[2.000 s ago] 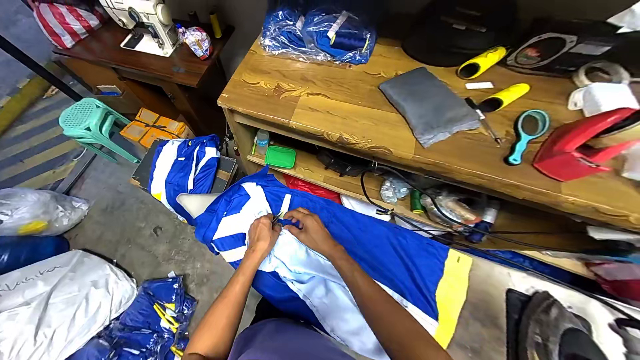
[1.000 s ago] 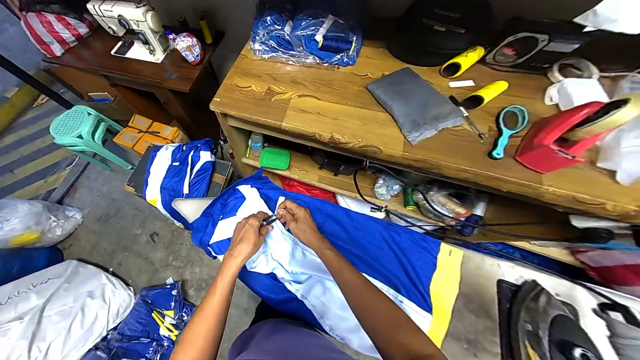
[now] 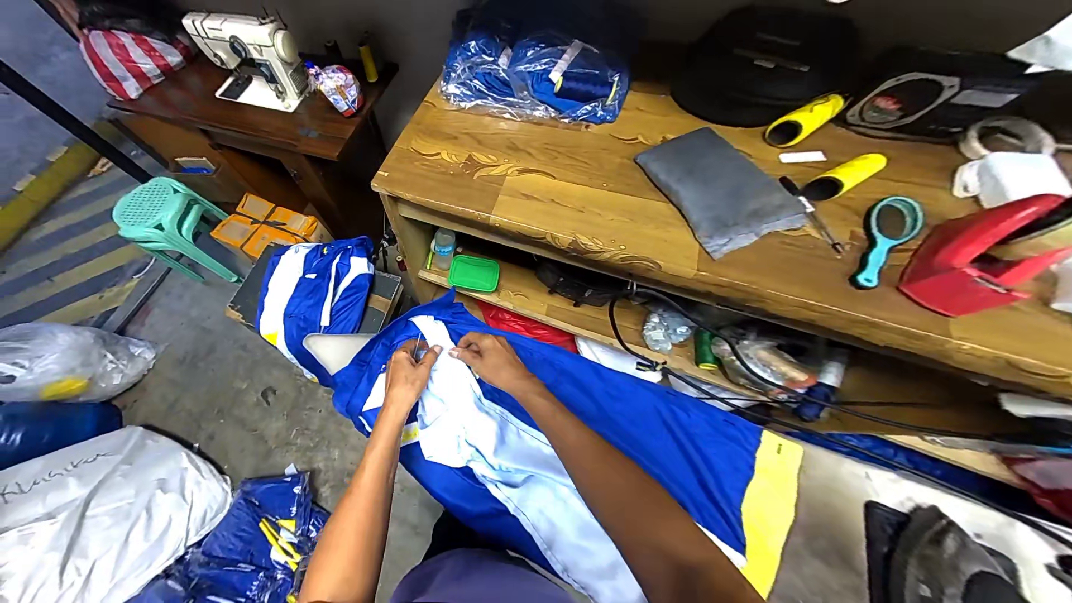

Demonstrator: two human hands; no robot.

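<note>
A blue garment [image 3: 636, 427] with white panels and a yellow band lies across a narrow board, whose pale end [image 3: 332, 350] shows at the left. My left hand [image 3: 410, 373] pinches the white cloth [image 3: 444, 419] near the garment's left end; a thin light strip or tool stands up by its fingers, too small to name. Close to its right, my right hand [image 3: 490, 358] grips the edge of the same white cloth between thumb and fingers. The fingertips of both hands hide part of the fabric.
Beyond the garment, a wooden counter [image 3: 536, 197] holds a grey pouch [image 3: 712, 188], a red tape dispenser [image 3: 963, 268] and wrapped blue thread cones [image 3: 578, 75]. Left are a folded blue garment [image 3: 314, 293] on a box and green stools [image 3: 163, 209]. An iron [image 3: 946, 553] stands at lower right.
My hands have moved slightly apart, and the dark thing seen between their fingers one second ago no longer shows. More of the white cloth is exposed between them.
</note>
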